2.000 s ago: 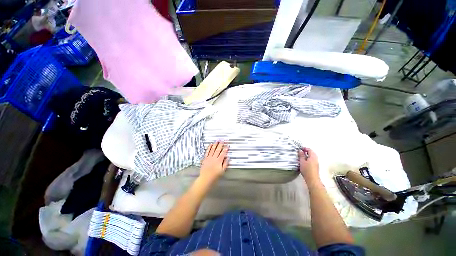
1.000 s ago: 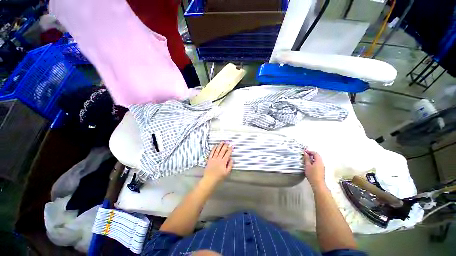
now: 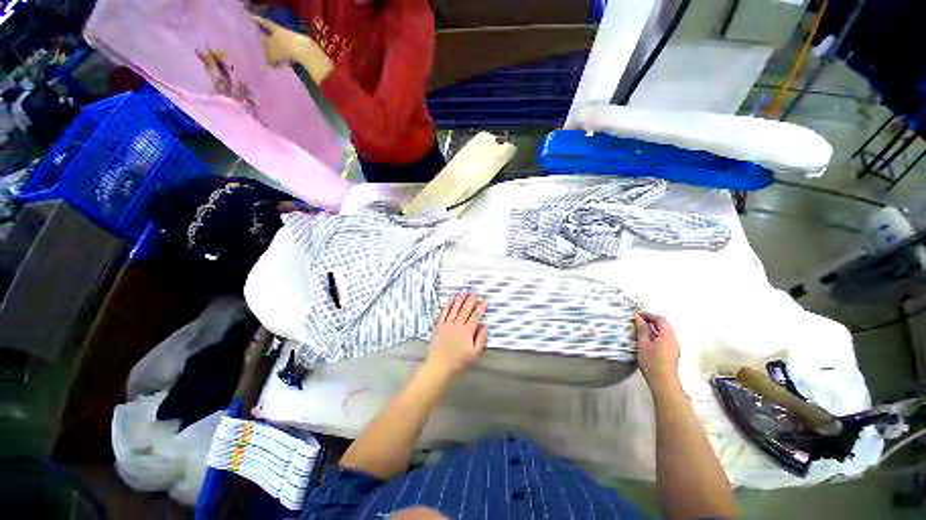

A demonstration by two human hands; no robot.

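Observation:
A striped shirt point(image 3: 376, 274) lies spread on the padded pressing board point(image 3: 279, 295), one sleeve laid flat towards the right and another part crumpled behind. My left hand point(image 3: 462, 327) is bare and lies palm down, fingers slightly apart, on the near part of the flat sleeve. My right hand point(image 3: 655, 340) pinches the sleeve's right end between thumb and fingers. A steam iron point(image 3: 777, 416) rests on white cloth at the right end of the board, touched by neither hand.
A person in a red top point(image 3: 391, 81) stands behind the board's left part, holding a pink top point(image 3: 244, 91). A sleeve board point(image 3: 701, 137) is behind. Blue crates point(image 3: 117, 163) and dark garments point(image 3: 228, 223) stand left. A striped bundle point(image 3: 266, 459) is front left.
The pink top has shifted left and turned, showing its printed front, and the person in red has come into view. The view has shifted slightly. My hands stay on the sleeve.

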